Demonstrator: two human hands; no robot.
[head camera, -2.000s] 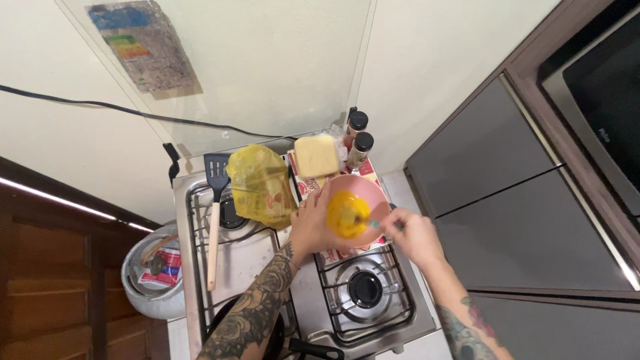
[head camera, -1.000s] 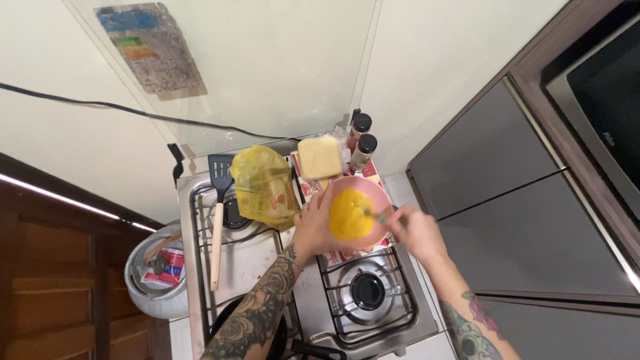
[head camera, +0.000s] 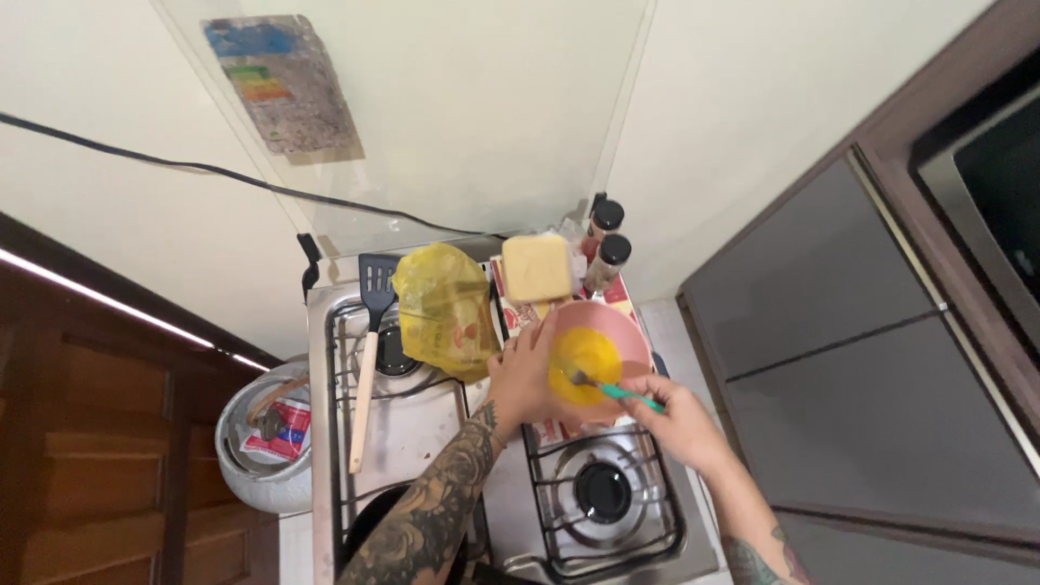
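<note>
A pink bowl (head camera: 635, 340) holding yellow beaten egg (head camera: 587, 354) is tilted over the right rear of the stove. My left hand (head camera: 524, 378) grips the bowl's left side. Between the thumb and fingers of my right hand (head camera: 674, 418) is a fork with a green handle (head camera: 632, 397), its tines in the egg. Behind the bowl sits a block of pale yellow cheese or butter (head camera: 537, 268), with two black-capped spice jars (head camera: 609, 258) at its right. A yellow plastic bag (head camera: 443, 313) lies left of my left hand.
A black slotted spatula with a wooden handle (head camera: 366, 398) lies along the left of the gas stove (head camera: 422, 435). A dark pan (head camera: 378, 512) is partly under my left forearm. The front right burner (head camera: 602, 492) has a grate. A grey pot (head camera: 260, 479) stands left; cabinets (head camera: 804, 268) stand right.
My right hand and the fork have shifted within and around the bowl, and the egg looks more evenly yellow than in the earliest frame. My left hand stays on the bowl.
</note>
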